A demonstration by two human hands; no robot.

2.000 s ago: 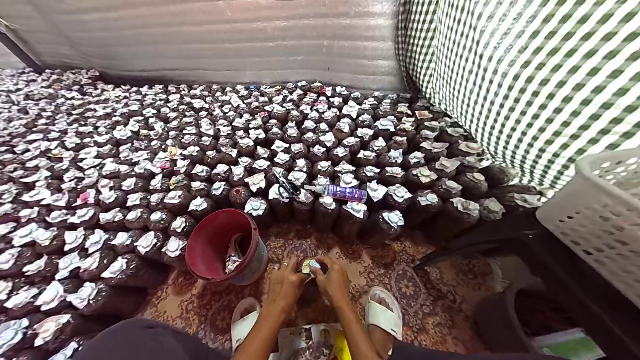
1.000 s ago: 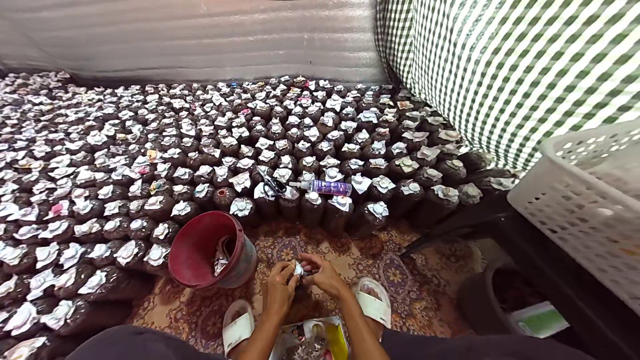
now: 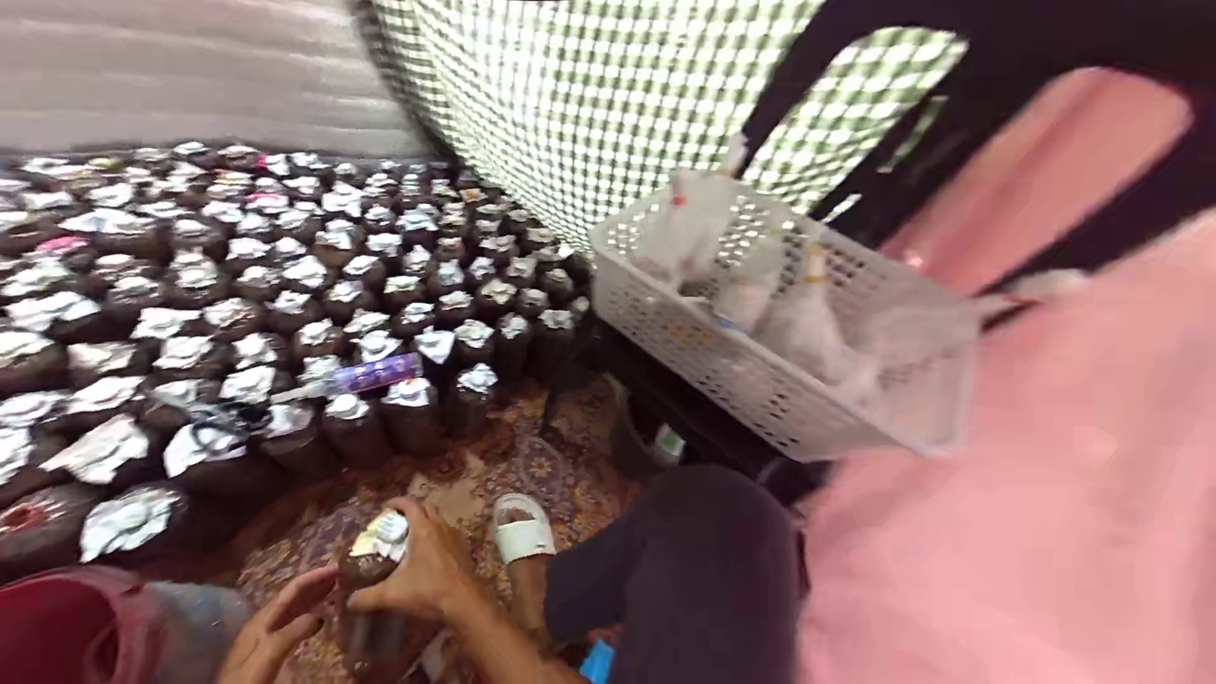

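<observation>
A dark filled bag with a pale paper-like cap (image 3: 382, 537) stands low in front of me. My right hand (image 3: 423, 565) curls round its upper part, thumb and fingers on both sides just under the cap. Left of the bag is my left hand (image 3: 285, 617), its fingers apart and near the bag's side; a touch cannot be made out. Rows of similar dark bags with crumpled white caps (image 3: 252, 385) fill the floor beyond. A purple spray can or tube (image 3: 375, 372) lies across some caps, beside scissors-like dark handles (image 3: 223, 423).
At the lower left stands a red bucket (image 3: 123, 617). A white perforated plastic basket (image 3: 741, 380) holding knotted clear bags of whitish material sits at the right on a dark surface. Beside it are pink fabric (image 3: 1026, 532) and a black chair back. A checked net (image 3: 589, 95) hangs behind.
The view has swung strongly to the right, bringing the whole basket and the pink fabric in. My left hand has come away from the cap, where both hands were together before.
</observation>
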